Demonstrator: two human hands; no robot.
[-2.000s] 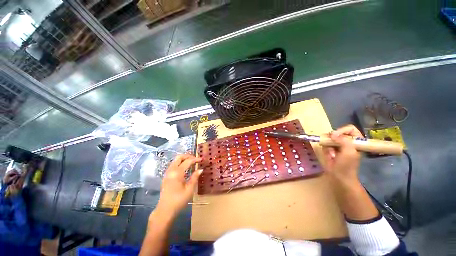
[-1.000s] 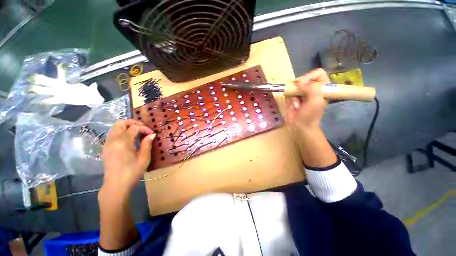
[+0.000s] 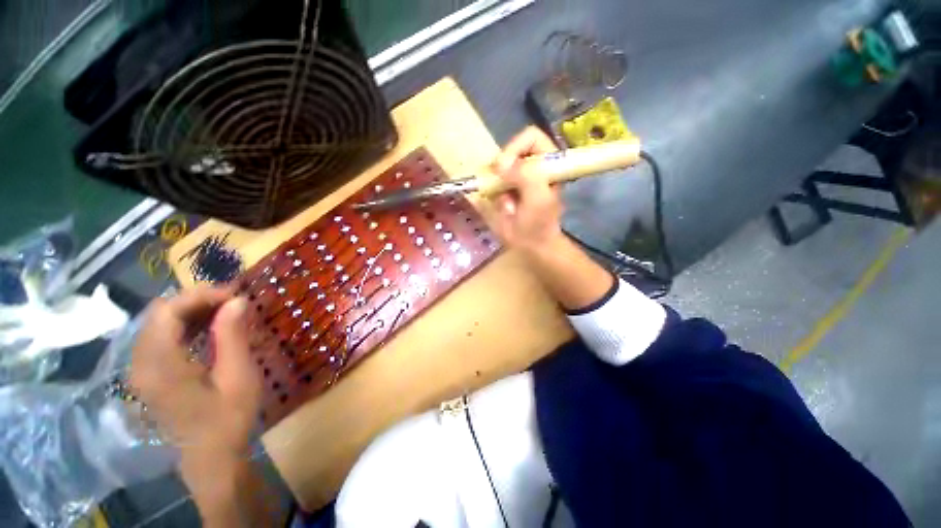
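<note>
A reddish-brown drilled jig (image 3: 351, 356) with rows of silvery metal dots (image 3: 448, 259) lies on a tan wooden board (image 3: 444, 340). Short dark wire leads lie across its lower left part. My right hand (image 3: 528, 194) holds a soldering iron (image 3: 593, 159) by its pale wooden handle. The iron's metal tip points left, over the jig's upper rows. My left hand (image 3: 196, 361) is at the jig's left edge, blurred, thumb and forefinger curved near each other. Whether it holds anything I cannot tell. A small black heap of leads (image 3: 215, 260) lies on the board's far left corner.
A large black fan (image 3: 270, 134) stands at the board's far edge. Yellow rings (image 3: 165, 245), a white glove (image 3: 67, 318) and clear plastic bags (image 3: 52, 443) lie left. The iron stand (image 3: 562, 98), yellow sponge (image 3: 596, 124) and black cord (image 3: 660, 222) are right. Green spool (image 3: 865, 57) is far right.
The view has turned and shifted right, so the fan and jig appear further left and more tilted. My right hand still holds the iron over the upper rows. My left hand looks larger and more blurred.
</note>
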